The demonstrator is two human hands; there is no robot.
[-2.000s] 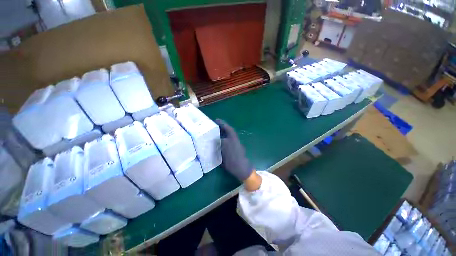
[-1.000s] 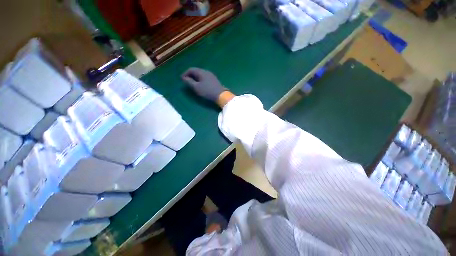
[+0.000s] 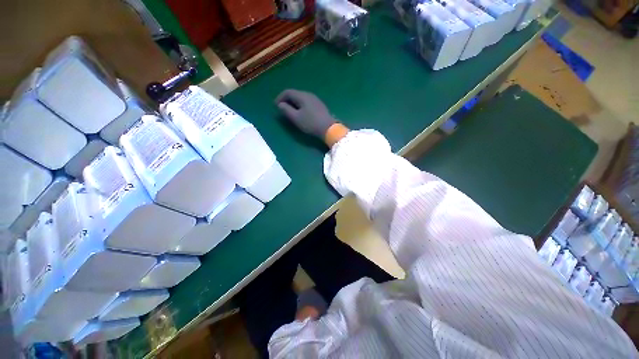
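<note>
My right hand (image 3: 305,112), in a dark grey glove, rests on or just above the green bench (image 3: 382,91), empty, fingers loosely bent with a gap at the thumb. Left of it, white and pale blue wrapped packs (image 3: 179,168) stand in stacked rows, apart from the hand. A single wrapped pack (image 3: 341,26) stands at the tunnel outlet, beyond the hand. My left hand (image 3: 308,300) is low by my lap, small and mostly hidden by my sleeve; its fingers are not clear.
More packs (image 3: 448,34) stand in a row at the bench's far right. Red-brown curtain strips (image 3: 249,10) hang over the roller outlet (image 3: 263,42). A lower green table (image 3: 515,158) is right of the bench. Boxed packs (image 3: 595,224) are at lower right, a cardboard sheet (image 3: 84,31) at upper left.
My right hand has left the near end pack and moved to bare bench. A pack has come out of the tunnel onto the bench. The view has tilted down.
</note>
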